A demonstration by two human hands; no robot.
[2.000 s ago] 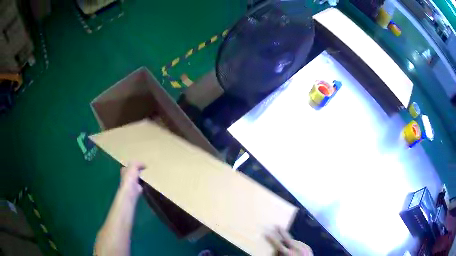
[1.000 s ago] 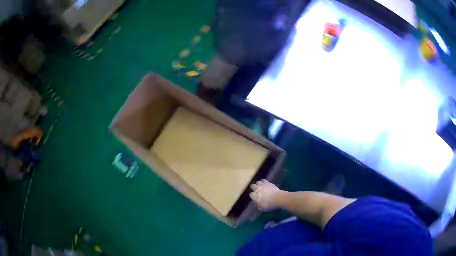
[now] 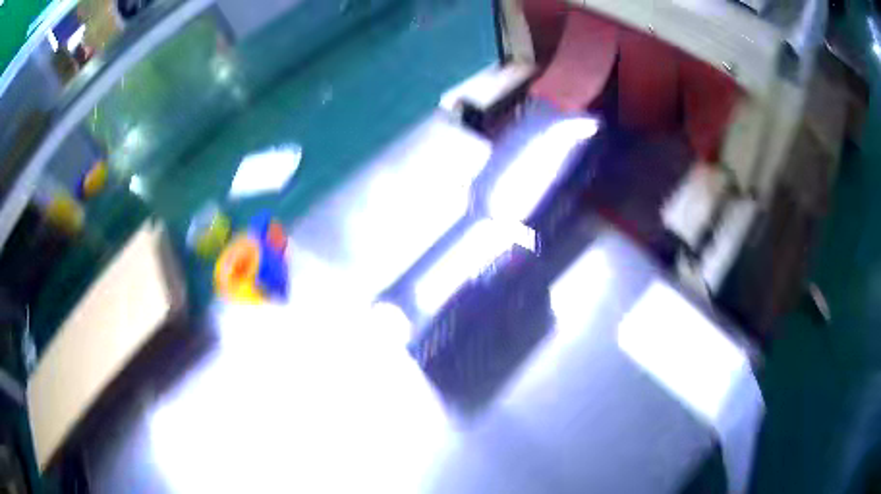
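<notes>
The view is strongly blurred. Dark retail boxes [image 3: 488, 333] with glare on their tops stand on the shiny metal table [image 3: 338, 425], nearest in front of me. Another dark box [image 3: 541, 174] lies behind them towards the tunnel mouth. A blue tape dispenser with a yellow roll and orange core [image 3: 241, 270] is at the table's back left edge. Neither my left hand nor my right hand is in the picture.
The shrink tunnel's red-brown flaps [image 3: 649, 82] hang at the upper right. A white sheet [image 3: 691, 352] lies at the right table edge, partly hanging down. Flat cartons [image 3: 101, 347] are at the left. A yellow-green roll [image 3: 210, 233] and a white packet [image 3: 266, 172] are behind the table.
The view has swung from the open carton on the floor to the table and tunnel mouth. The carton, the fan and the hand seen earlier have left the picture.
</notes>
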